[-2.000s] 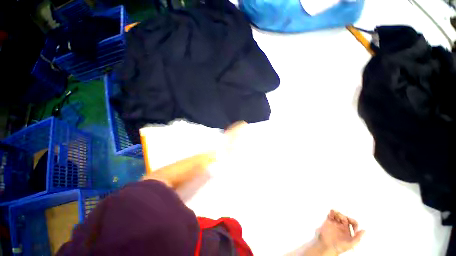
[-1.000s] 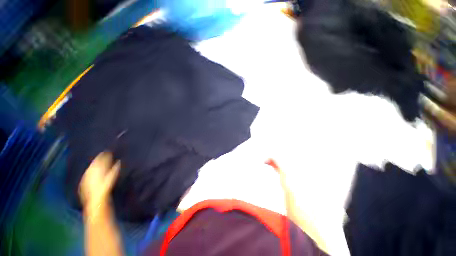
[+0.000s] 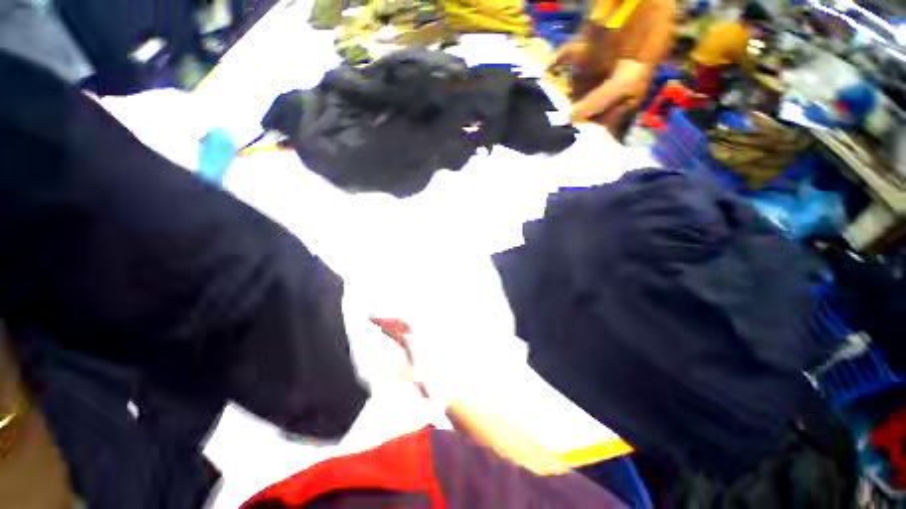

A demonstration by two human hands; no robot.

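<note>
A navy garment (image 3: 189,268) hangs raised and blurred across the left side, its lower end over the white table (image 3: 437,239). A blurred forearm with a gold-coloured band shows at the far left edge; my left hand itself is not visible, hidden by the cloth or cut off. My right hand (image 3: 402,348) is over the table in front of me, washed out by glare and apart from the garments. Its reddish fingers point up-left; whether it holds anything cannot be told. More navy cloth (image 3: 119,427) lies below the raised garment.
A layered navy pile (image 3: 666,308) lies at the right table edge. A crumpled black heap (image 3: 407,119) lies at the far side, near another person's arms (image 3: 616,89). Olive-yellow garments (image 3: 437,20) are beyond it. A blue crate (image 3: 849,358) stands at right.
The view has swung right, bringing the right-hand pile into sight. The navy garment at left, spread on the table before, is now raised. My left hand has left sight.
</note>
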